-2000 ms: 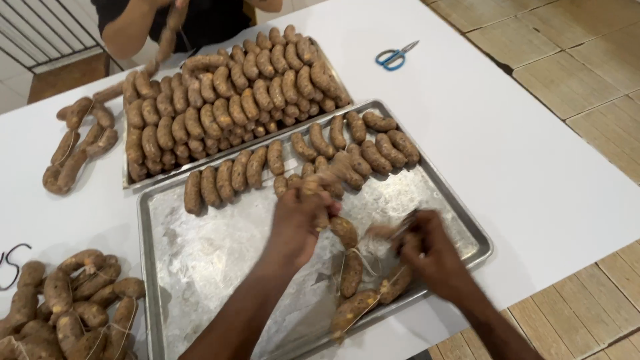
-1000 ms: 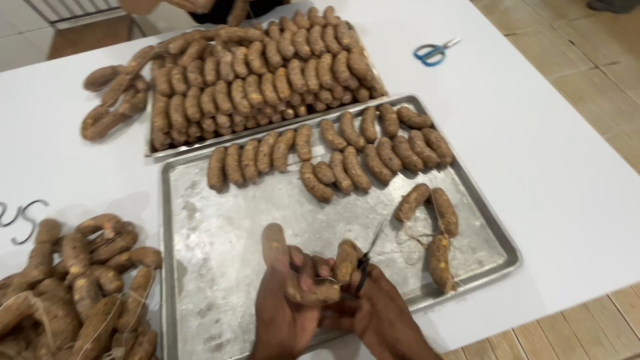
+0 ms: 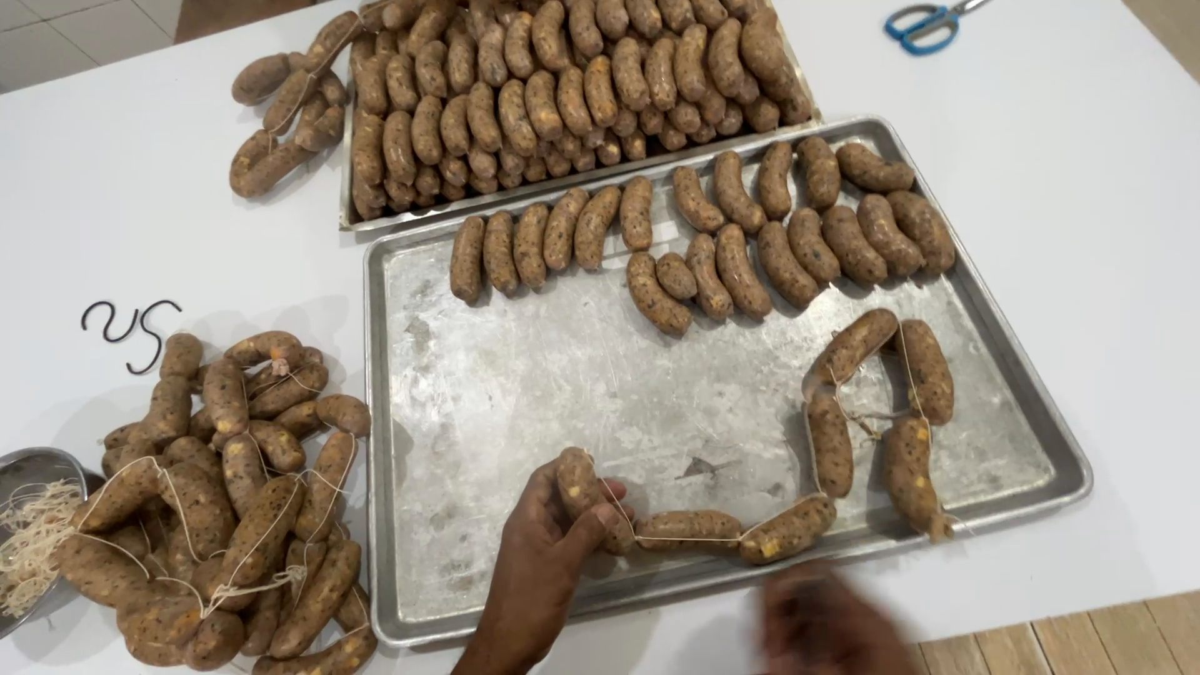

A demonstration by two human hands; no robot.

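Note:
My left hand [image 3: 553, 544] grips an end sausage link [image 3: 579, 483] over the near edge of a metal sheet tray [image 3: 403, 422]. White string runs from it to a link lying on the tray [image 3: 689, 527] and on to a yellow-flecked one [image 3: 787, 530] by the rim. Further tied links [image 3: 830, 445] curve up and around on the tray's right side. My right hand [image 3: 825, 619] is blurred below the near rim; what it holds cannot be made out. Separate sausages [image 3: 736, 192] lie in rows along the tray's far side.
A second tray stacked with sausages [image 3: 600, 89] adjoins the far rim. Linked sausages tied with string [image 3: 253, 534] are heaped at the left, beside a metal bowl of string [image 3: 42, 459] and black S-hooks [image 3: 145, 328]. More links [image 3: 272, 164] lie upper left. Blue-handled scissors [image 3: 923, 28] rest at the top right.
My hands, close together over the tray one second ago, are now apart, the right one lower and to the right. The string of links now stretches along the near rim to my left hand.

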